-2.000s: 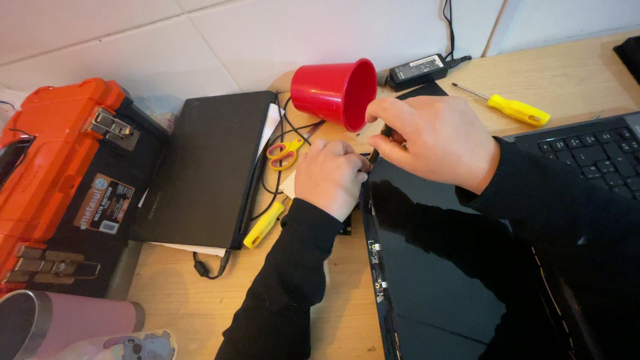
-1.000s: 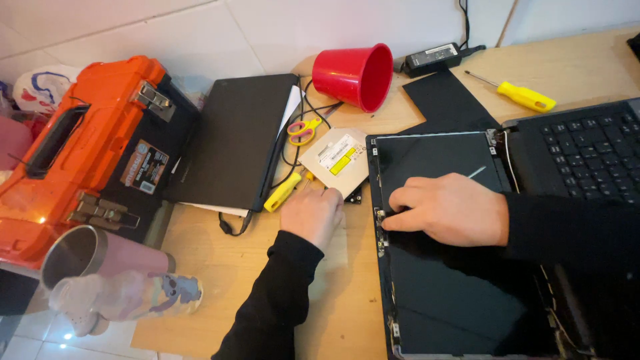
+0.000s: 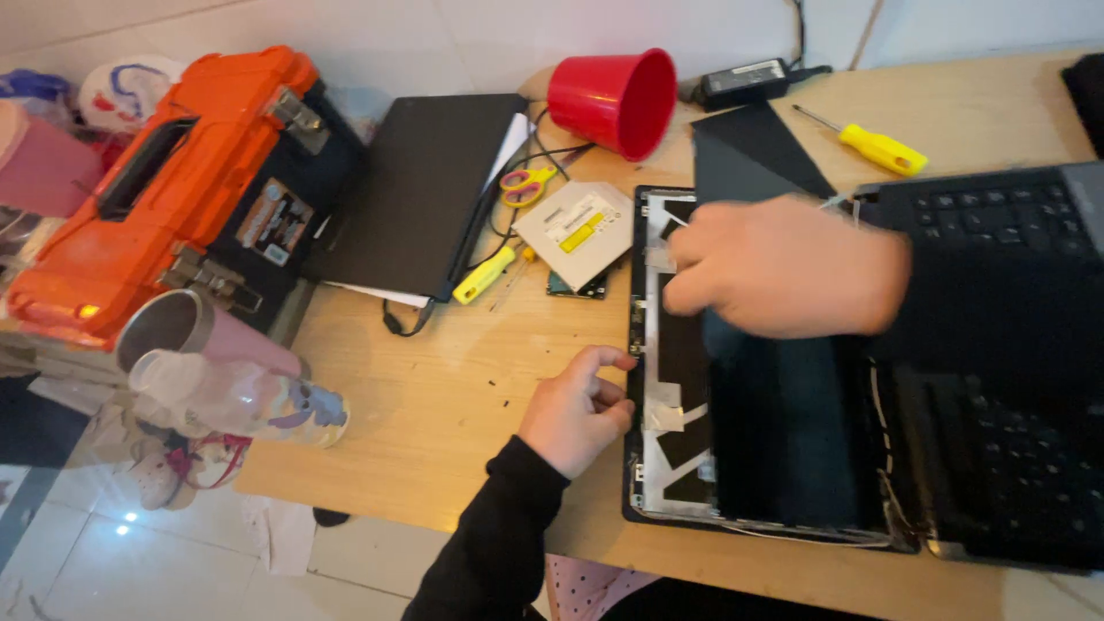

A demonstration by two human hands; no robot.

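An opened laptop lies flat at the right, its keyboard [image 3: 992, 216] on the far side. The LCD panel [image 3: 789, 431] is shifted toward the keyboard, baring the inside of the lid [image 3: 681, 345] with its metallic foil and tape. My right hand [image 3: 785, 267], blurred, is over the panel's upper part with fingers bent; whether it grips the panel's edge I cannot tell. My left hand [image 3: 582, 410] touches the lid's left edge, thumb and fingers curled apart. Beyond it lie an optical drive [image 3: 582, 233] on a green circuit board [image 3: 578, 285], and a yellow-handled screwdriver [image 3: 485, 276].
A red plastic cup [image 3: 612, 103] lies on its side near scissors [image 3: 526, 185] and cables. A closed black laptop [image 3: 423, 190] and an orange toolbox [image 3: 164, 190] stand left. A power adapter [image 3: 743, 84] and another screwdriver [image 3: 880, 148] lie behind. A pink tumbler [image 3: 246, 336] and a bottle [image 3: 250, 405] are left.
The LCD panel, which filled the lid a second ago, has moved toward the keyboard. My left hand has gone from near the optical drive to the lid's edge.
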